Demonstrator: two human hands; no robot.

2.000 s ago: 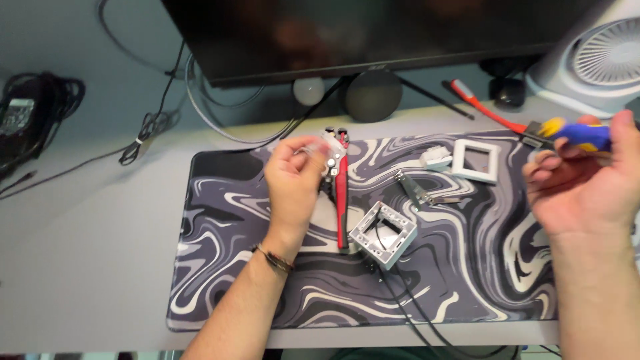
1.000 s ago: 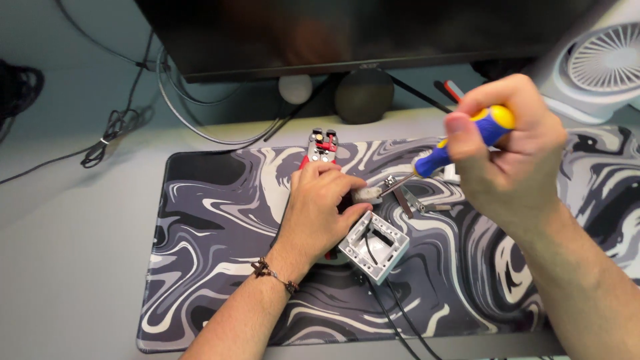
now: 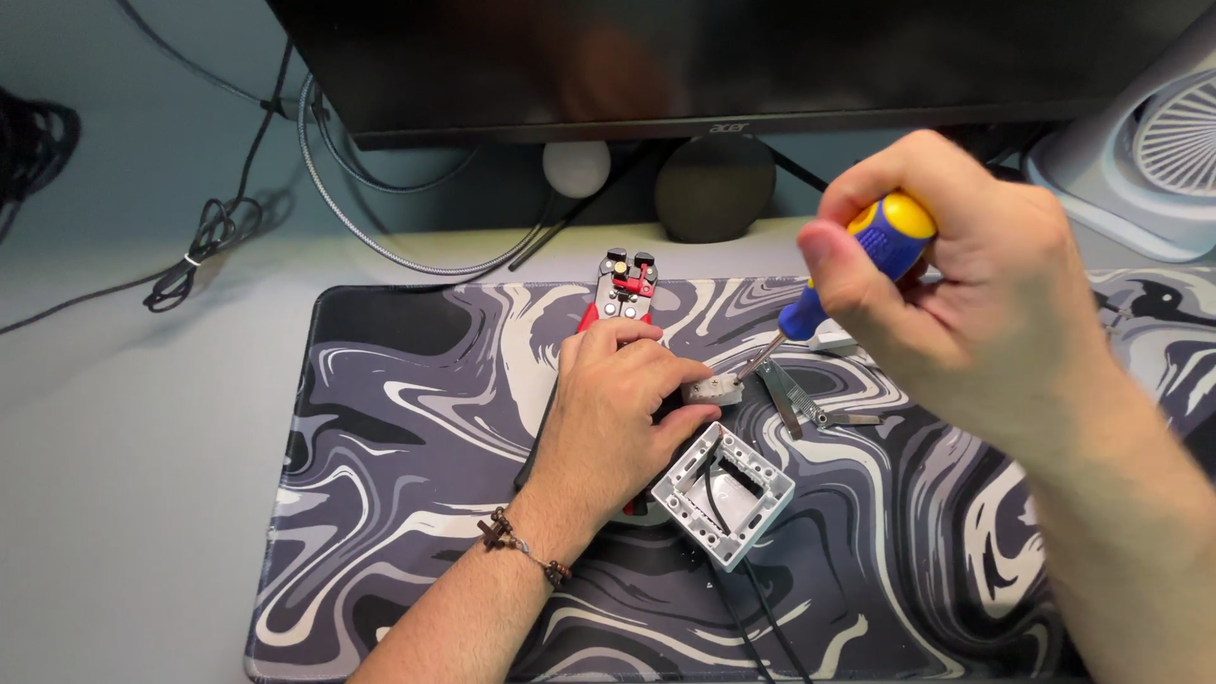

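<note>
Between the thumb and fingers of my left hand (image 3: 622, 413) is a small translucent white terminal block (image 3: 714, 389). My right hand (image 3: 959, 294) grips a screwdriver (image 3: 888, 237) with a blue and yellow handle, its shaft slanting down to the block's right end. Under and behind my left hand lies a red-handled wire stripper (image 3: 626, 285), its lower part mostly hidden. A white square plastic electrical box (image 3: 725, 496) sits just below the block, with black cable inside it and running out toward me. To the right of the block rests a metal folding tool (image 3: 803, 404), partly unfolded.
A patterned desk mat (image 3: 427, 475) lies beneath the work. Behind it stand an Acer monitor (image 3: 741, 76), a round dark speaker (image 3: 715, 190) and a small white ball-shaped object (image 3: 576, 168). A fan (image 3: 1173, 142) is at the right, with cables (image 3: 214, 237) at the left.
Two seconds ago the screwdriver was held far to the right; it has come left to the block. My left hand has lowered from above the wire stripper to the mat.
</note>
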